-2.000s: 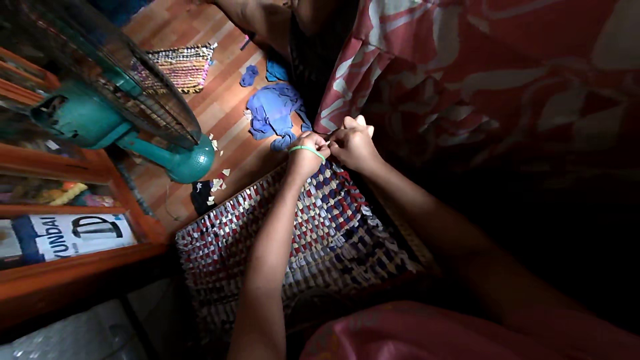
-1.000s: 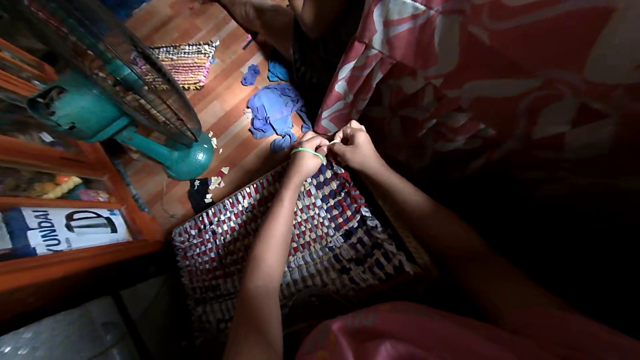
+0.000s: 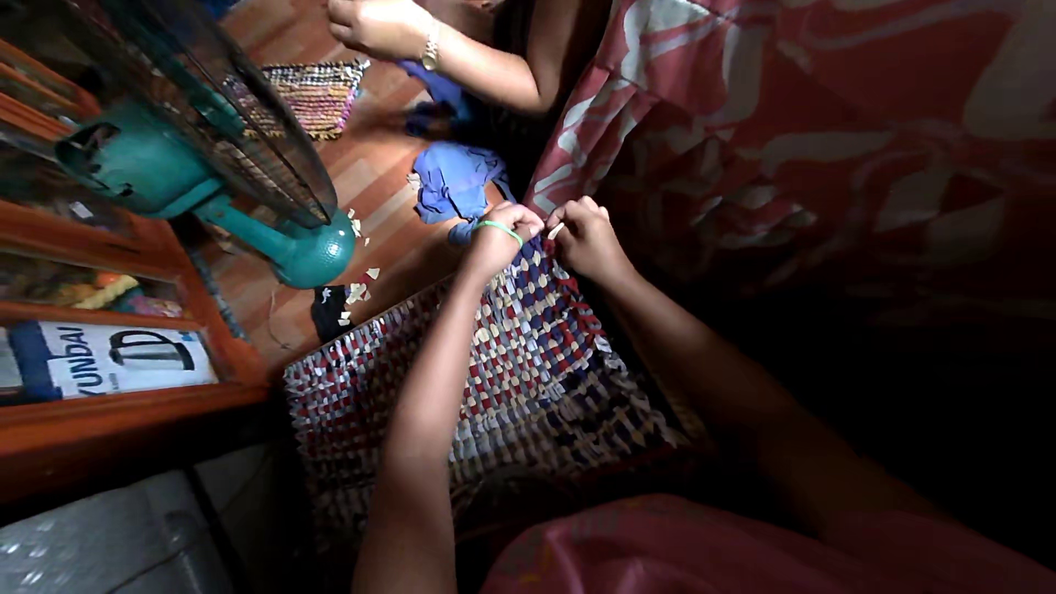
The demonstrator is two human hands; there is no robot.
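A woven rag mat (image 3: 511,355) in red, white, cream and navy fabric strips lies under my forearms. At its far corner my left hand (image 3: 509,228), with a green band at the wrist, pinches the mat's edge or a strip there; the fingers cover what exactly. Close to its right, my right hand (image 3: 584,233) holds the end of a cream fabric strip (image 3: 557,232) between thumb and fingers. Blue cloth (image 3: 458,181) lies on the floor just beyond my left hand.
A teal electric fan (image 3: 318,247) stands at the left beside an orange wooden cabinet (image 3: 239,355). Fabric scraps (image 3: 356,293) and a black cloth (image 3: 330,313) lie near the mat. Farther off are a smaller woven mat (image 3: 318,99) and another person's forearm (image 3: 487,70). Red patterned fabric (image 3: 784,148) hangs at right.
The other person's forearm and hand, with a wristwatch, have come into view over the floor at the top. My hands remain at the mat's far corner, slightly farther apart.
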